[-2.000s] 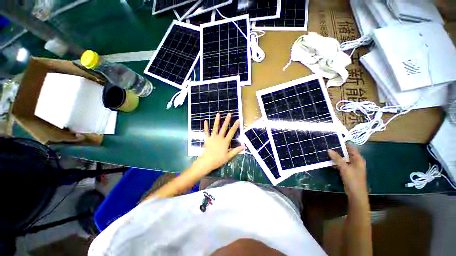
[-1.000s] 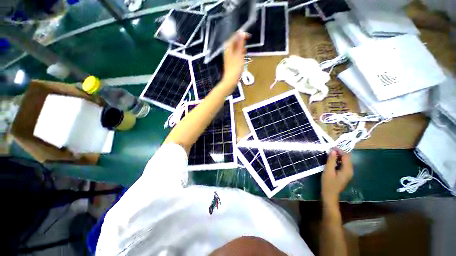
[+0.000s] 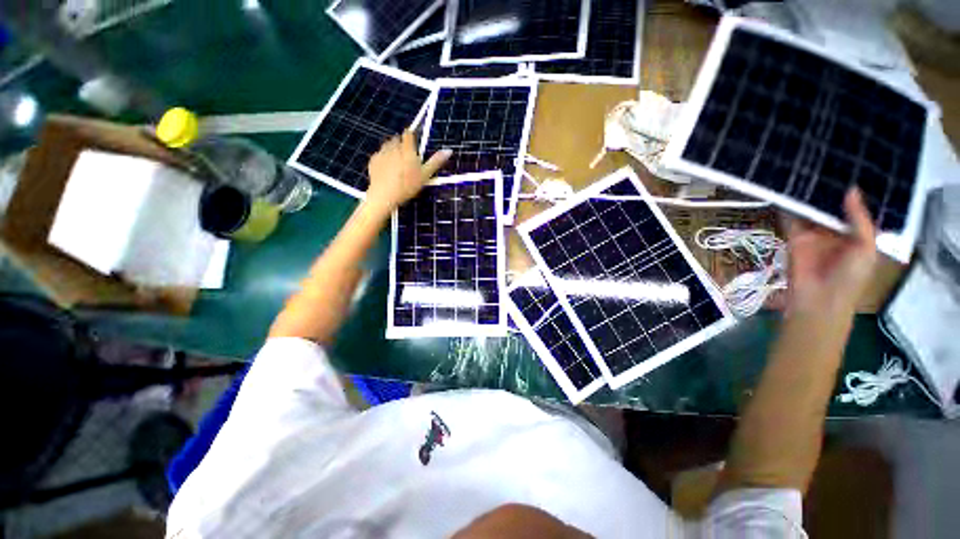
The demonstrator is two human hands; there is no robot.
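My right hand [image 3: 826,253] grips the lower edge of a white-framed solar panel [image 3: 805,126], raised at the right with its dark face up. My left hand [image 3: 400,172] is over the panels at the centre-left, fingers apart, and holds nothing; whether it touches them I cannot tell. A panel [image 3: 447,258] lies in front of it. Another panel [image 3: 626,279] lies at the centre over a partly hidden one [image 3: 553,337]. More panels [image 3: 516,32] lie overlapping at the back. An off-white cloth [image 3: 642,132] is partly hidden by the raised panel.
An open carton [image 3: 26,216] with white sheets [image 3: 116,216] stands at the left. Beside it are a bottle with a yellow cap [image 3: 177,127] and a dark-lidded cup [image 3: 240,213]. Bundled white cables [image 3: 747,263] lie at the right. White stacked pieces [image 3: 932,316] are at the right edge.
A panel is now raised at the right in my right hand. My left hand, which was at the back with a blurred panel one second ago, has come down and left, empty.
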